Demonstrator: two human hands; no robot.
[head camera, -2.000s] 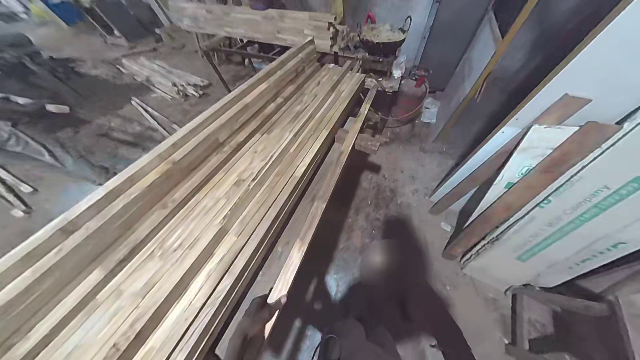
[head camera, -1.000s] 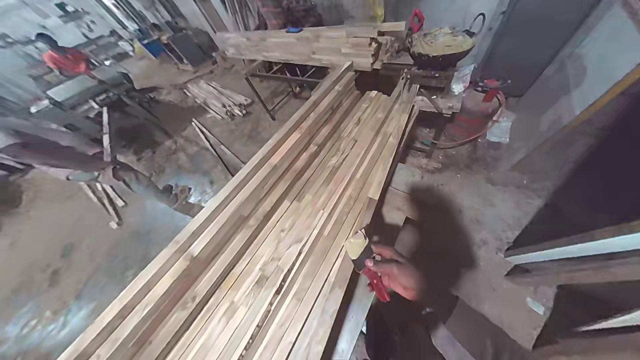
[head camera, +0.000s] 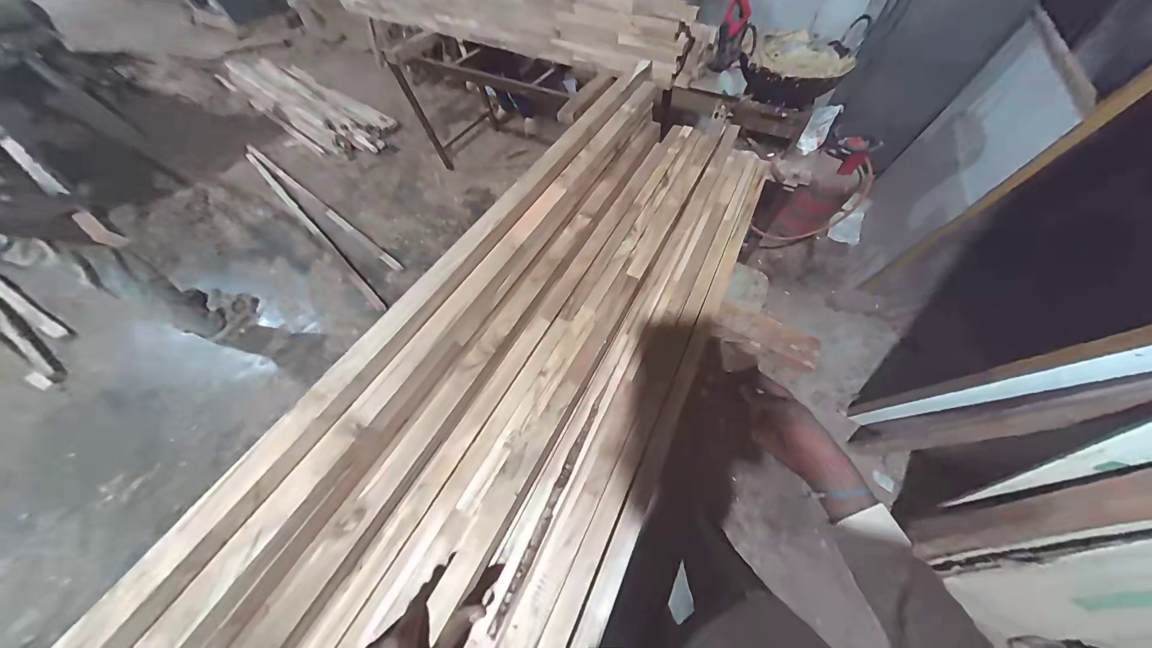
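Note:
Long wooden strips lie side by side in a thick stack that runs from the bottom left towards the upper right. At the bottom edge my left hand is over the strips, thumb and fingers on either side of one; whether it grips that strip is unclear. Beside the stack's right edge is my right hand, its fingers in dark shadow. What they touch or hold cannot be made out. Close to its fingertips, a short wooden block juts out from under the stack.
More boards lie on a metal-framed stand behind the stack. A wide pan and a red tank-like object with a hose stand at the back right. Loose wood lies on the left floor. Panels lean at right.
A second ago a hand at the stack's right side held a red-handled object; that object is not visible now. My left hand has come into view at the bottom. The view has shifted.

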